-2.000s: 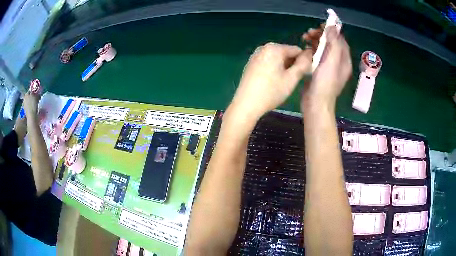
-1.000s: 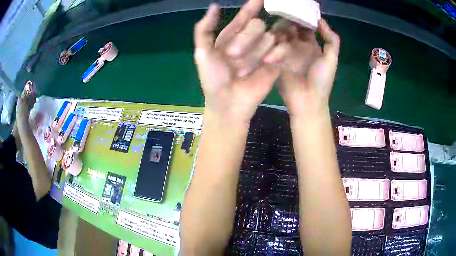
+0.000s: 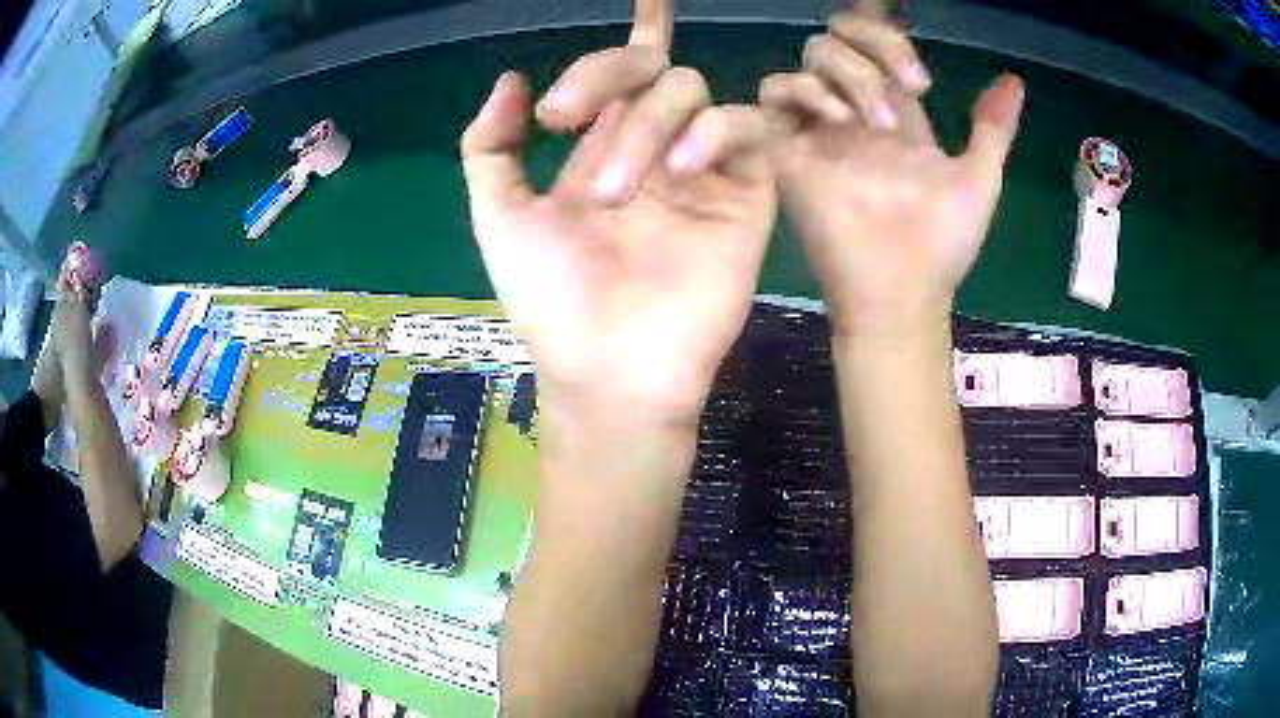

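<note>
My left hand [image 3: 625, 239] and my right hand [image 3: 884, 183] are raised over the green belt, palms towards me, side by side. Both thumbs stand out to the sides and several fingers are curled. The raised fingers are cut off by the top edge, so whether they hold anything is hidden. No part shows in either hand. A closed pink fan [image 3: 1098, 225] lies on the belt to the right. The black parts tray [image 3: 765, 463] is beneath my forearms, with pink handle covers [image 3: 1144, 390] in its right columns.
Two open fans with blue batteries [image 3: 281, 197] [image 3: 211, 143] lie on the belt [image 3: 407, 183] at left. The yellow-green mat [image 3: 274, 421] bears a black phone shape [image 3: 435, 470]. More open fans [image 3: 218, 379] lie at its left end, beside another person's arm [image 3: 98, 435].
The pale pink piece held at the top edge is out of sight. My hands have turned more palm-towards me, thumbs spread. The closed fan has shifted slightly right in view.
</note>
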